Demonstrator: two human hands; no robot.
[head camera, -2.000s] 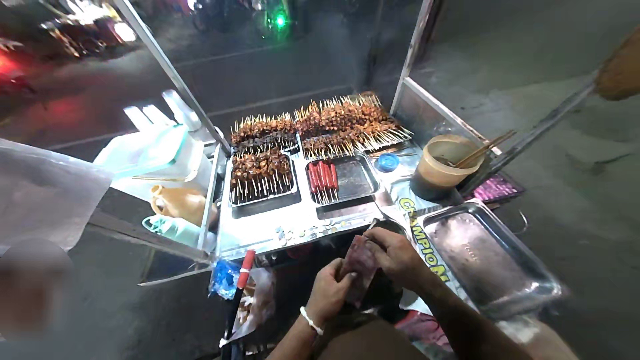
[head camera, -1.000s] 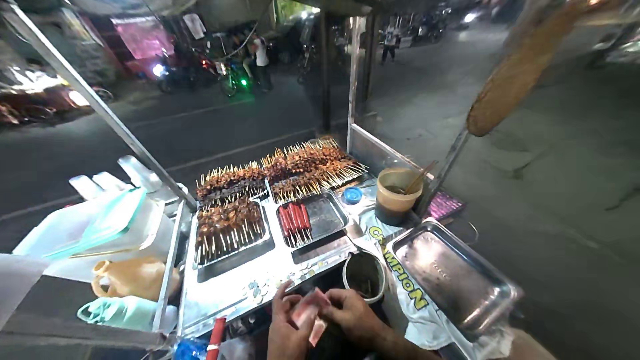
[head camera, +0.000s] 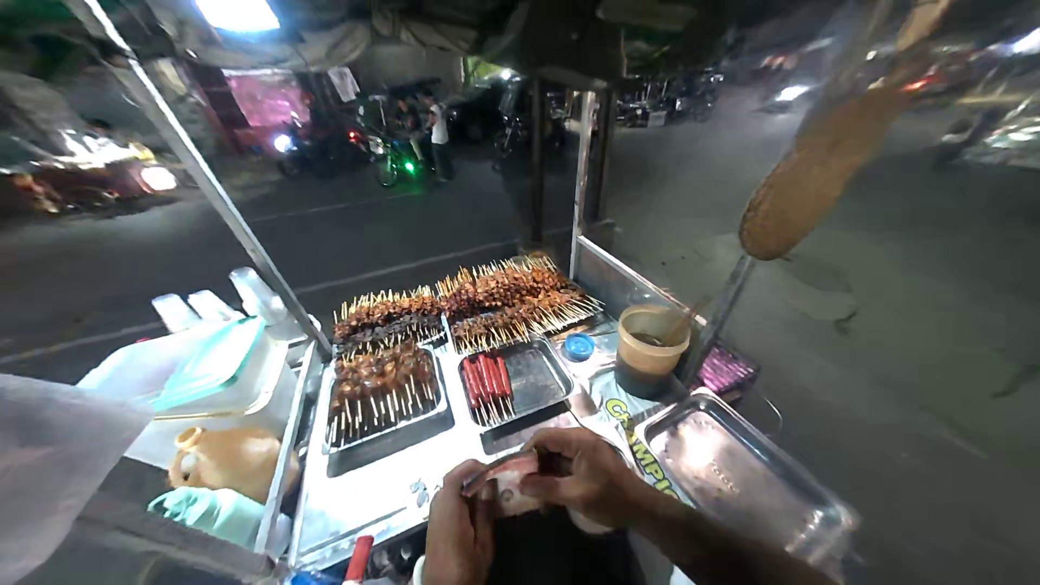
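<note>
My left hand (head camera: 460, 520) and my right hand (head camera: 581, 479) hold a small bundle of pinkish paper, apparently banknotes (head camera: 510, 481), between their fingers at the cart's near edge. Just beyond them, red sausages on sticks (head camera: 487, 382) lie in a metal tray (head camera: 543, 382). To its left, another tray holds skewered meat (head camera: 385, 378). Two heaps of grilled skewers (head camera: 512, 292) are piled behind. Right of the trays are a blue lid (head camera: 578, 347) and a plastic tub of dark sauce (head camera: 652, 341) with a utensil in it.
An empty metal tray (head camera: 756, 479) sits at the right on a printed plastic bag (head camera: 634, 439). At the left are a tan jug (head camera: 231, 461), clear bins with a teal lid (head camera: 213, 366) and plastic cups (head camera: 258, 296). Metal posts (head camera: 582, 179) frame the cart; people stand across the road.
The view has tilted up, showing more of the street. Both hands keep hold of the paper, now spread more between them. The container seen near my hands a second ago is mostly hidden.
</note>
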